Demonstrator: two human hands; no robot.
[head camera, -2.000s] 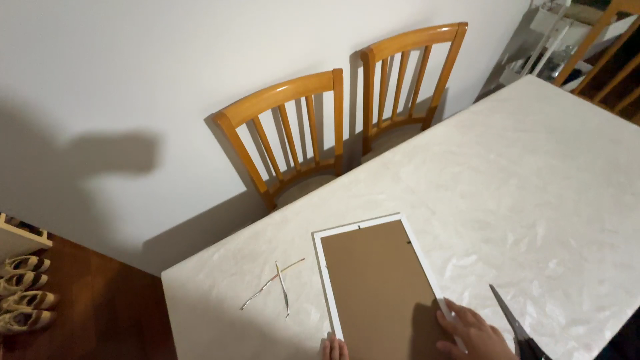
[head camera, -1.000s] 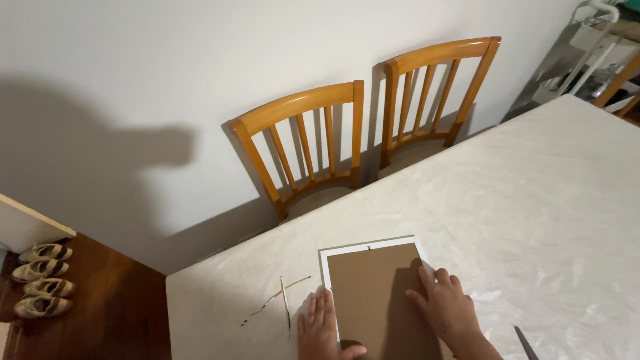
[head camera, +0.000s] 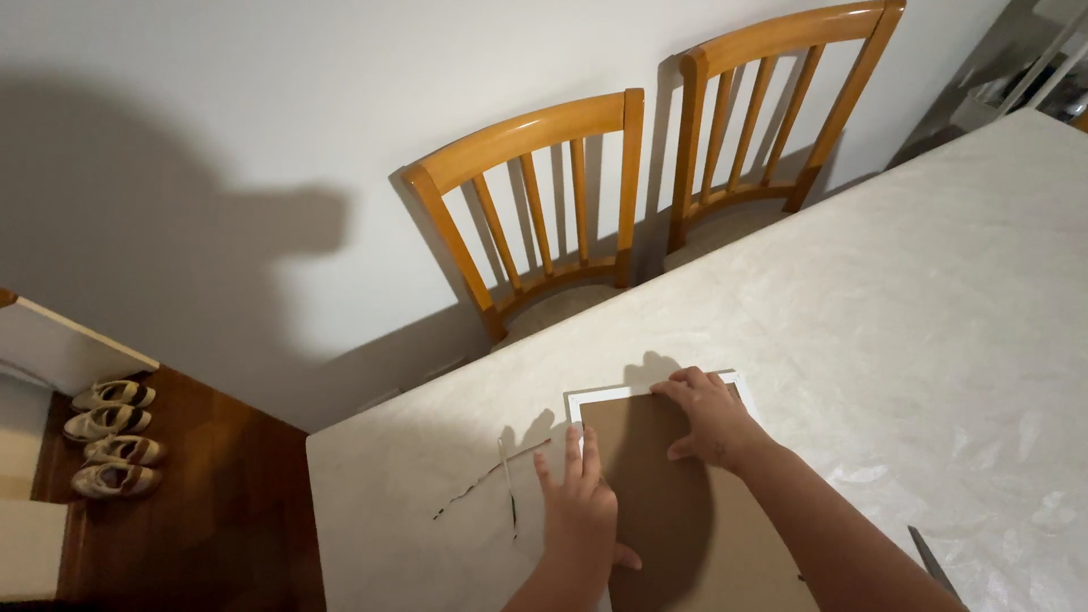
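A picture frame with a white rim (head camera: 625, 393) lies face down on the table, its brown backing board (head camera: 663, 501) up. My left hand (head camera: 580, 501) rests along the left rim, fingers spread and pointing up, thumb over the board. My right hand (head camera: 710, 416) touches the far rim near its right corner, fingertips on the edge and thumb above the board. Neither hand is closed around the frame. Its near end is out of view. Two thin twisted strips (head camera: 508, 480) lie crossed on the tabletop left of the frame.
The pale table (head camera: 892, 314) reaches to the right. A dark pointed blade (head camera: 931, 557) lies at lower right. Two wooden chairs (head camera: 531, 132) (head camera: 790, 34) stand between table and wall. Several shoes (head camera: 115, 442) are on the floor at left.
My right hand has moved from the frame's right side up to its far edge. My left hand has come further up along the left rim. The view has shifted.
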